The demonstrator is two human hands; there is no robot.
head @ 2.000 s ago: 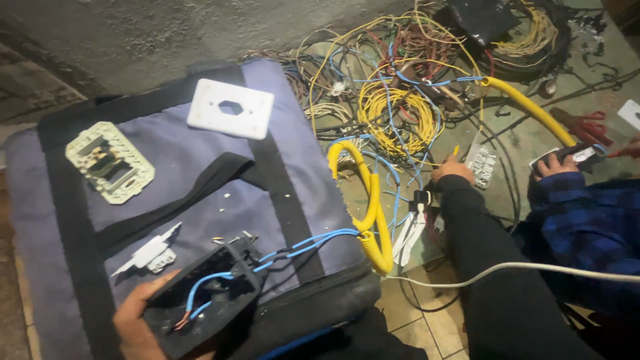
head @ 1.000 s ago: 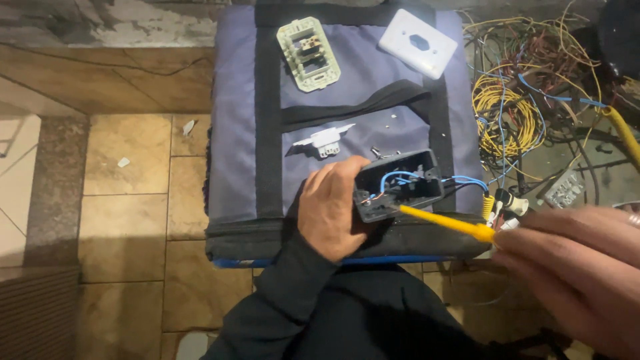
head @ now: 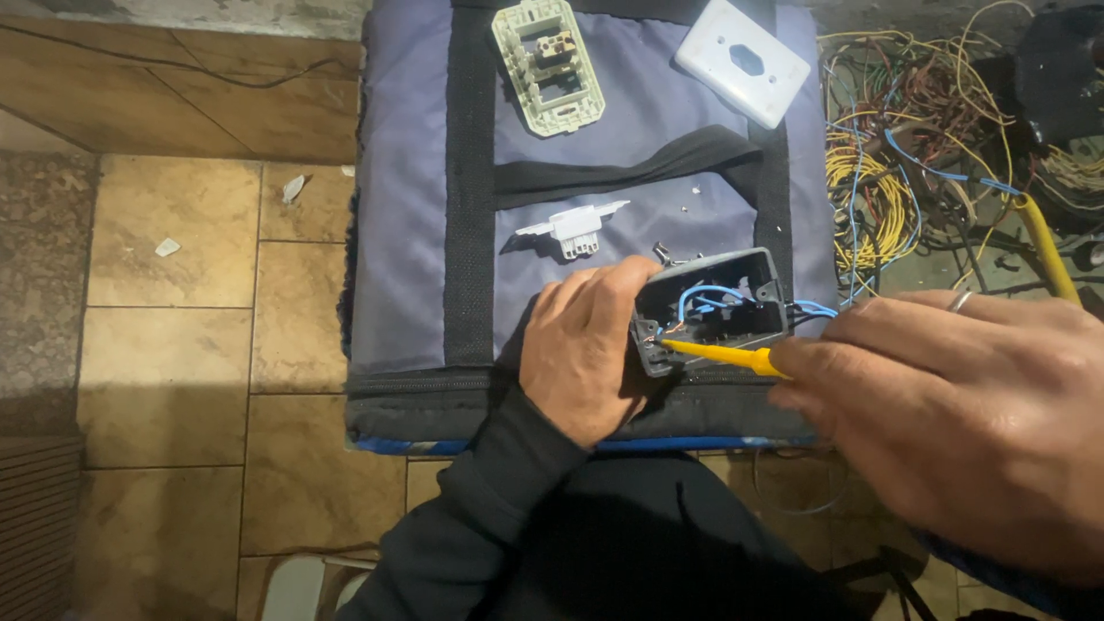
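Observation:
My left hand [head: 591, 354] grips the left end of a black plastic electrical box [head: 776, 297], tilted on the bag. Blue insulated wires [head: 711, 291] curve inside it and leave at its right side; bare copper strands show at its left end. My right hand [head: 940, 405], wearing a ring, holds a slim yellow pointed tool [head: 733, 354]. The tool's tip is at the box's lower left corner, by the copper strands. Above my left hand lies a white plastic socket module [head: 576, 226]. A cream mounting frame [head: 561, 110] and a white cover plate [head: 742, 62] lie farther up.
The grey-purple padded bag [head: 405, 216] with black straps bears these parts. Small metal pieces [head: 662, 254] lie just above the box. Tangled coloured wires [head: 871, 203] and a yellow conduit [head: 1046, 250] are at right. Tiled floor [head: 168, 345] shows at left.
My right hand has come from beside the tangled wires to the box, with the yellow tool. The view has turned strongly since the oldest frame. A co-worker's plaid-sleeved hand was visible then.

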